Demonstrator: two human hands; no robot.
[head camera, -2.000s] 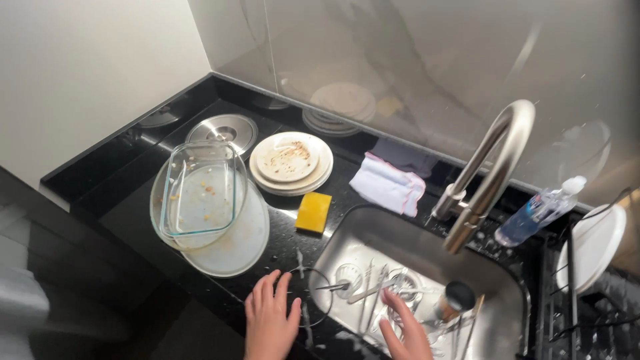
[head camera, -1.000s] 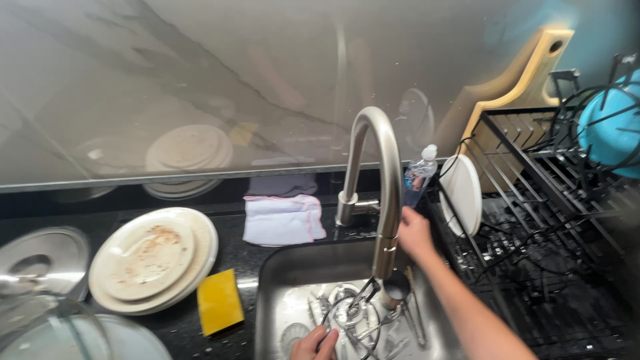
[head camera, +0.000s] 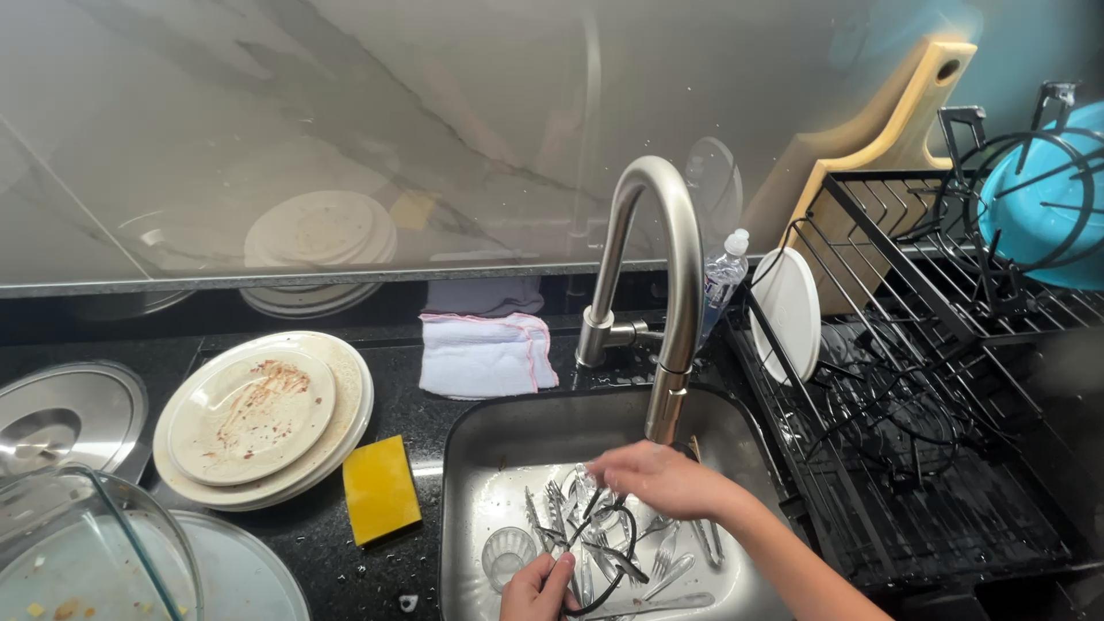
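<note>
Over the sink (head camera: 483, 431), my left hand (head camera: 536, 588) grips a black wire rack piece (head camera: 634, 526), possibly a burner grate, at its lower edge. My right hand (head camera: 660, 474) is just above it, under the spout of the metal faucet (head camera: 686, 285), fingers extended; whether it touches the black piece I cannot tell. Forks, knives and other cutlery (head camera: 668, 565) lie in the basin beneath, with a clear glass (head camera: 509, 556) at the left. Something dark behind my right hand is mostly hidden.
Left of the sink are a yellow sponge (head camera: 380, 490), stacked dirty plates (head camera: 250, 414), a metal lid (head camera: 73, 414) and glass dishes (head camera: 95, 552). A folded white cloth (head camera: 487, 354) lies behind. On the right stand a soap bottle (head camera: 723, 280), a black dish rack (head camera: 897, 250) and a wooden cutting board (head camera: 871, 147).
The view has swung right. My right hand was at the faucet a second ago and has come down under the spout. My left hand still holds the black wire piece.
</note>
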